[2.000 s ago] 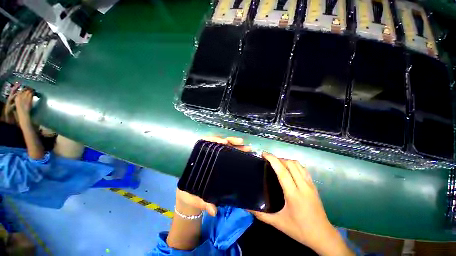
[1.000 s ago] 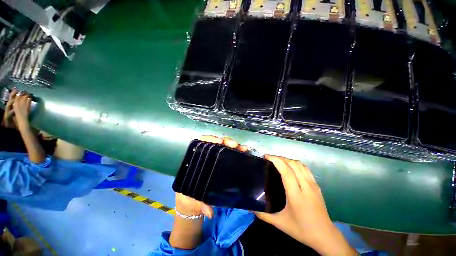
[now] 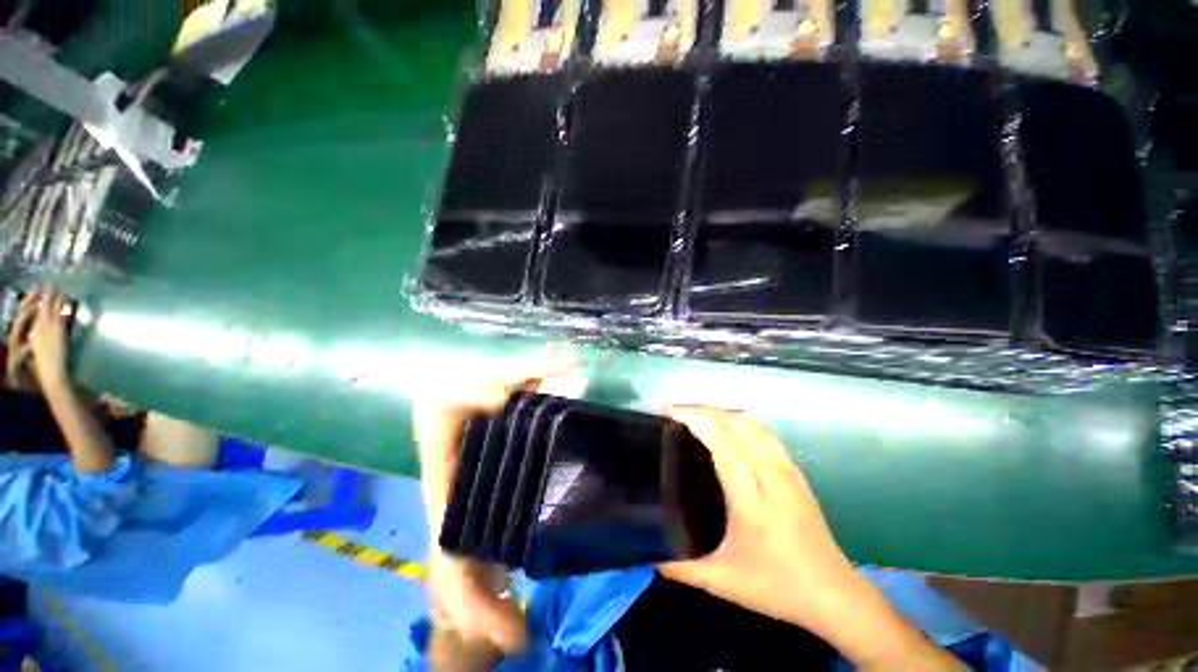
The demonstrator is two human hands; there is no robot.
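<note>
Several black phone screens [image 3: 591, 486], fanned in a stack with faces up, are held above the bench's front edge. My right hand [image 3: 769, 519] grips their right end. My left hand [image 3: 473, 525] is at their left end; it is blurred, with fingers behind the far edge and the thumb side below, partly hidden by the screens. Beyond them, a stack of clear blister trays [image 3: 736, 344] lies on the green mat. Its near row shows black rectangles, and its far row shows white-and-cream screen backs [image 3: 775, 29] with dark strips.
The green bench mat [image 3: 302, 223] curves across the view. Another tray stack [image 3: 53, 217] with whitish scraps [image 3: 112, 112] lies at the left. Another person's hand [image 3: 46, 335] and blue sleeve are at the left edge. A brown box [image 3: 1051, 630] is below the bench at lower right.
The view has shifted, so the trays appear further left. The fanned screens are spread differently and sit slightly lower. My left hand has moved and blurred around their left end; my right hand keeps its grip.
</note>
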